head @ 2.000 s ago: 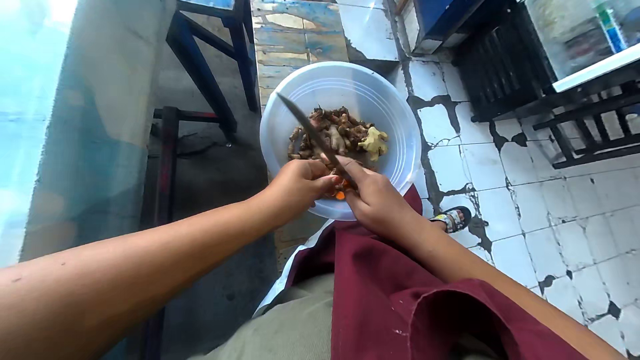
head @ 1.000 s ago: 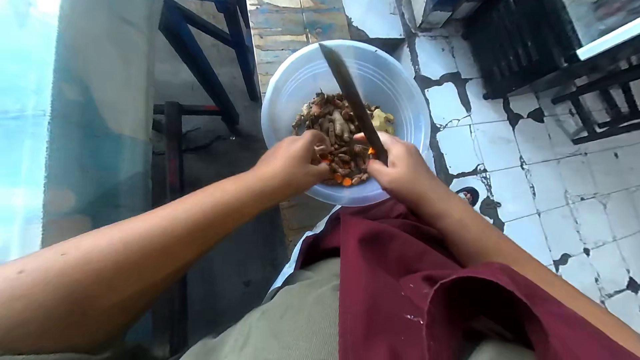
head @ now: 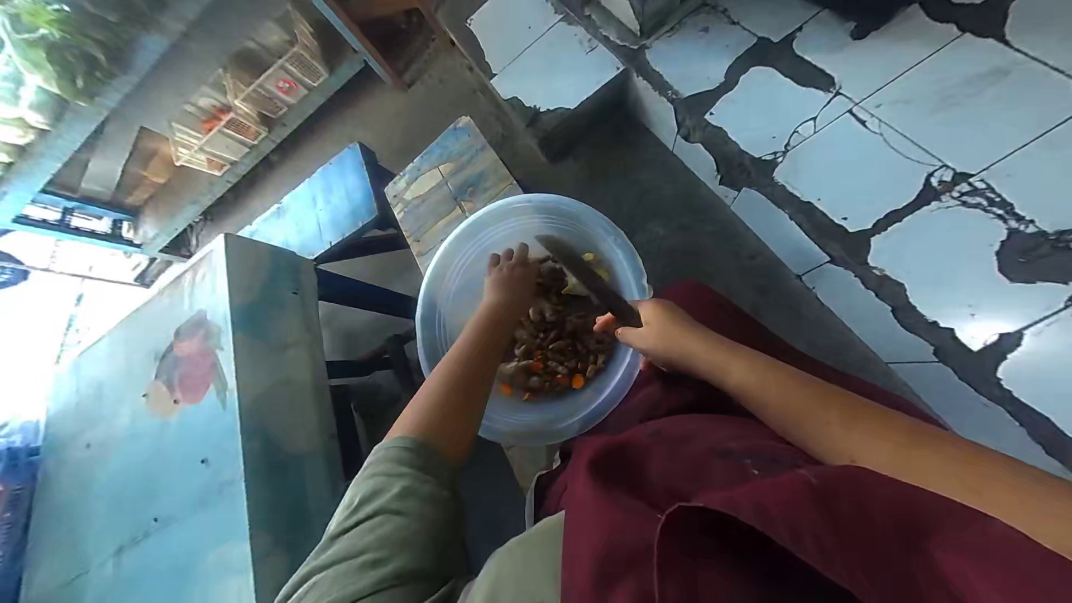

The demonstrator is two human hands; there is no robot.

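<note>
A wide pale plastic basin (head: pixel 456 293) holds a heap of brown knobbly root pieces (head: pixel 557 339), perhaps ginger or turmeric, with small orange cut faces among them. A paler yellowish piece (head: pixel 576 286) lies at the heap's upper edge. My right hand (head: pixel 666 333), at the basin's right rim, grips the handle end of a dark-bladed knife (head: pixel 590 280), whose blade slants up and left over the heap. My left hand (head: pixel 512 276) reaches into the basin at the heap's upper left, fingers somewhat spread. Whether anything lies under its fingers cannot be seen.
Below the basin is a tiled bench top (head: pixel 452 188). A blue stool (head: pixel 322 201) and a painted light-blue block (head: pixel 151 402) stand to the left. White plastic baskets (head: pixel 280 79) sit on a shelf at upper left. Cracked white floor tiles (head: pixel 938 260) spread on the right.
My left hand has moved away from the knife hand to the heap's upper left. The knife stays in my right hand. The view has turned strongly, now taking in shelves at upper left.
</note>
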